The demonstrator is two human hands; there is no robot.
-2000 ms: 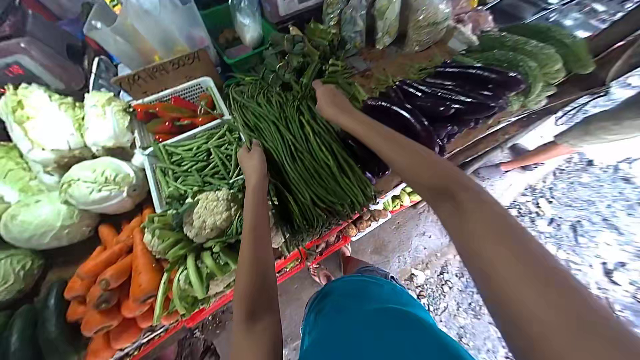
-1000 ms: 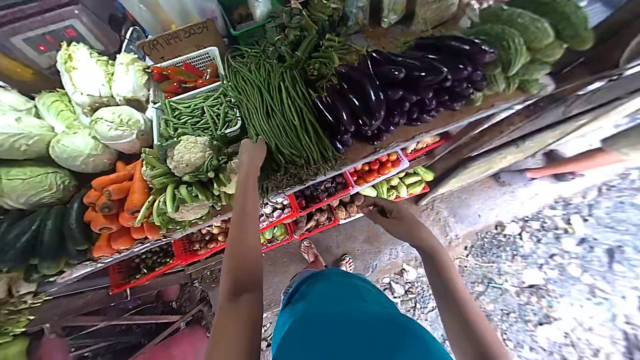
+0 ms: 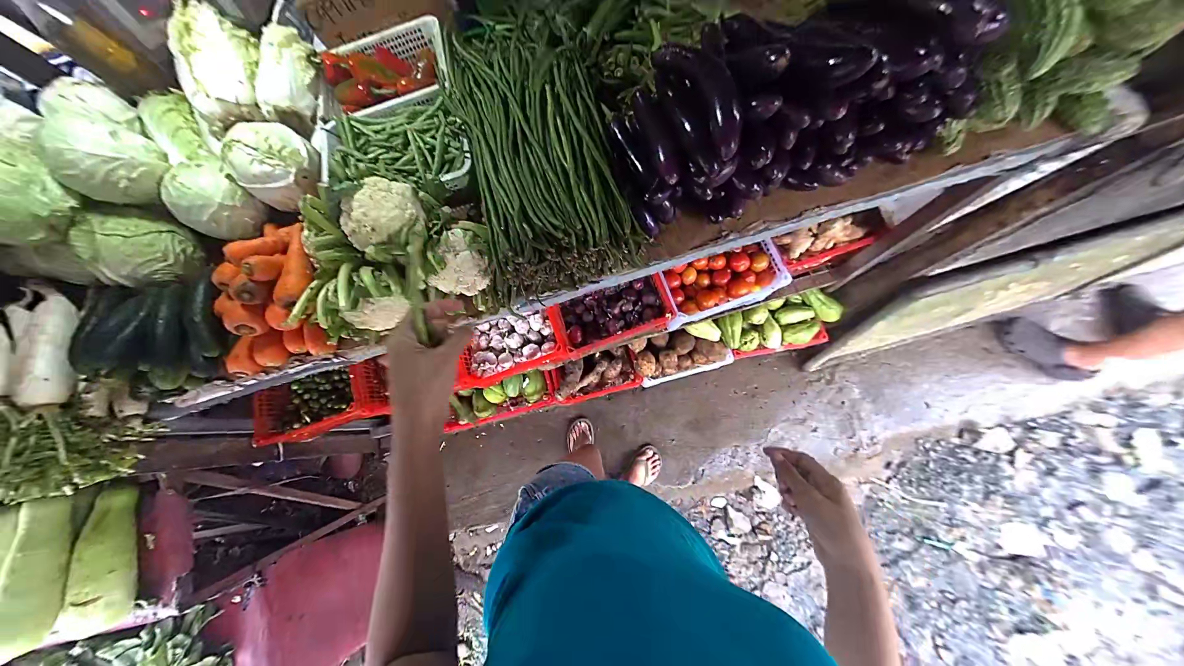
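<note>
My left hand (image 3: 427,344) is at the stall's front edge, its fingers closed on a green stem (image 3: 419,310) in front of the cauliflower (image 3: 383,215). Behind and to the right lies a large pile of long green beans (image 3: 536,153); shorter green beans (image 3: 402,143) fill a white basket. Low on the right, over the gravel, my right hand (image 3: 812,495) is loosely curled, with nothing visible in it. Dark eggplants (image 3: 708,111) are heaped right of the long beans. Carrots (image 3: 268,277) lie left of the cauliflower.
Cabbages (image 3: 102,148) and cucumbers (image 3: 148,324) cover the left side. Red crates below the edge hold garlic (image 3: 511,344), tomatoes (image 3: 721,277) and other produce. A wooden beam (image 3: 1008,277) runs along the right. Another person's foot (image 3: 1045,347) shows at far right.
Both hands were at the long beans two seconds ago. My right hand has come away and down, past the crates, to over the gravel. My left hand has moved to the front of the cauliflower.
</note>
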